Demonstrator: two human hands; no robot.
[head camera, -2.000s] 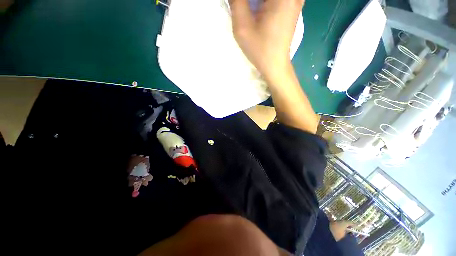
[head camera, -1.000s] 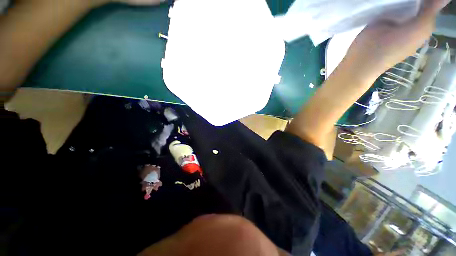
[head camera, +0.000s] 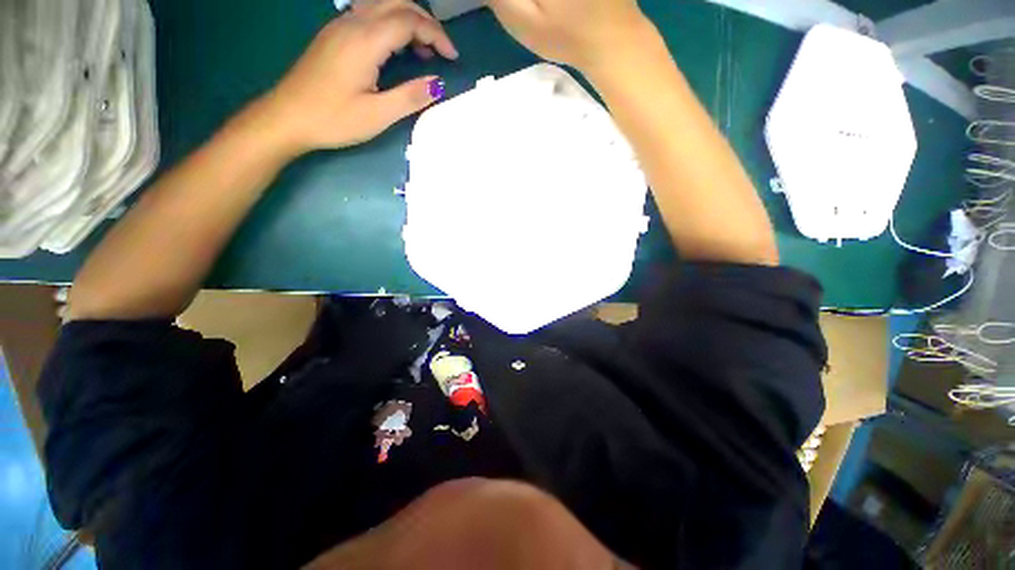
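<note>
A white hexagonal panel (head camera: 523, 200), overexposed, lies on the green mat directly in front of me, small tabs on its edges. My left hand (head camera: 373, 84) is above its upper left side, fingers apart and holding nothing visible; its purple-nailed thumb is close to the panel's edge. My right hand (head camera: 568, 25) is beyond the panel's top, partly cut off by the picture's upper edge. A pale grey piece (head camera: 454, 8) shows between the hands, mostly out of the picture. Whether my right fingers hold it cannot be told.
Hexagonal housings (head camera: 78, 123) are stacked at far left on the green mat (head camera: 295, 234). A second white hexagonal unit (head camera: 844, 134) with a thin cord (head camera: 918, 252) lies at right. Looped white cables (head camera: 991, 167) hang at far right. A brown carton (head camera: 851, 373) is below the mat's edge.
My right hand has moved from the upper right to the top middle; the translucent sheet it held is no longer clearly seen. My left hand has come near the panel. The view has shifted, showing the left stack.
</note>
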